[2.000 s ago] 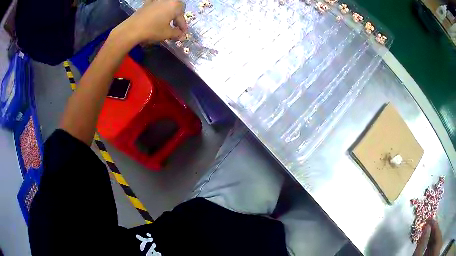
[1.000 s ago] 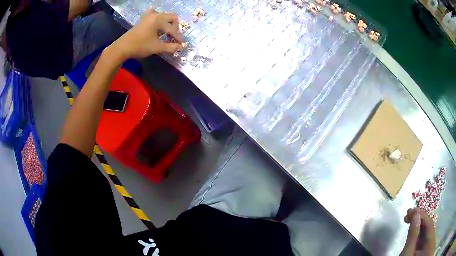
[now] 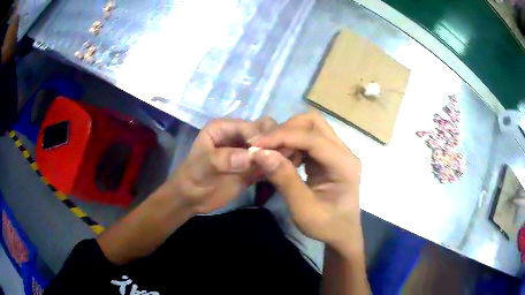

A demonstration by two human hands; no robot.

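My left hand (image 3: pixel 221 158) and my right hand (image 3: pixel 316 167) meet in front of my body near the table's front edge. Their fingertips pinch a tiny cream piece (image 3: pixel 254 150) between them; most of it is hidden by the fingers. The cardboard pad (image 3: pixel 345 69) lies behind my right hand with a white glue dab (image 3: pixel 372 89) on it. A loose pile of red-and-white pieces (image 3: pixel 448 144) lies right of the pad.
The clear plastic tray (image 3: pixel 230 57) covers the table's left part, with joined figures (image 3: pixel 95 26) at its left end. A second pad (image 3: pixel 508 201) is at far right. A red stool (image 3: pixel 66 147) with a phone (image 3: pixel 56 135) stands on the floor at left.
My left hand has come from the figures at the tray's far end, and my right hand from the red-and-white pile. They now meet at a cream piece. The view has turned right.
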